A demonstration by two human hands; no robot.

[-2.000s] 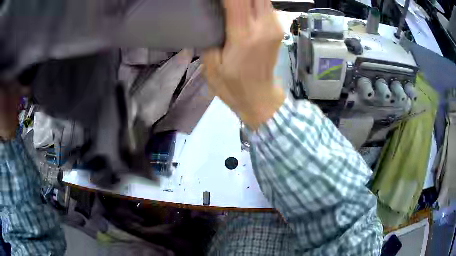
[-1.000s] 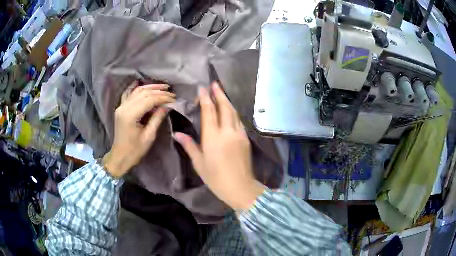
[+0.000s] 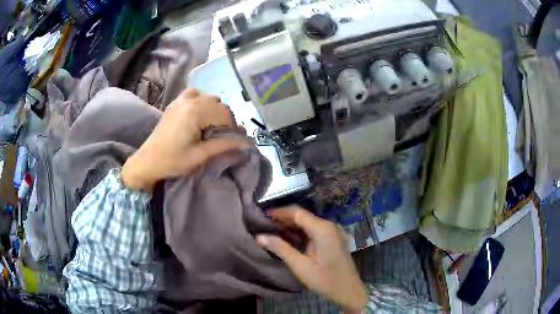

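Grey-taupe cloth [image 3: 209,227] hangs bunched between my hands, over the front left of the overlock machine [image 3: 276,80]. My left hand [image 3: 184,141] grips the cloth's upper part on the cloth plate [image 3: 224,83], left of the presser foot area. My right hand [image 3: 316,254] is lower and nearer me, thumb and fingers pinching the cloth's right edge. Part of its fingers is hidden by the folds. The cloth's upper edge lies close to the needle area; I cannot tell whether it is under the foot.
Olive green cloth [image 3: 470,141] hangs right of the machine. Trimmings [image 3: 347,190] lie on a blue surface [image 3: 390,196] below the machine front. A dark phone [image 3: 481,271] lies at lower right. More grey cloth [image 3: 110,122] is heaped at left, beside assorted clutter.
The view has moved closer to the machine. My hands have brought the cloth right, towards the needle area. The left hand now grips it above, the right hand below.
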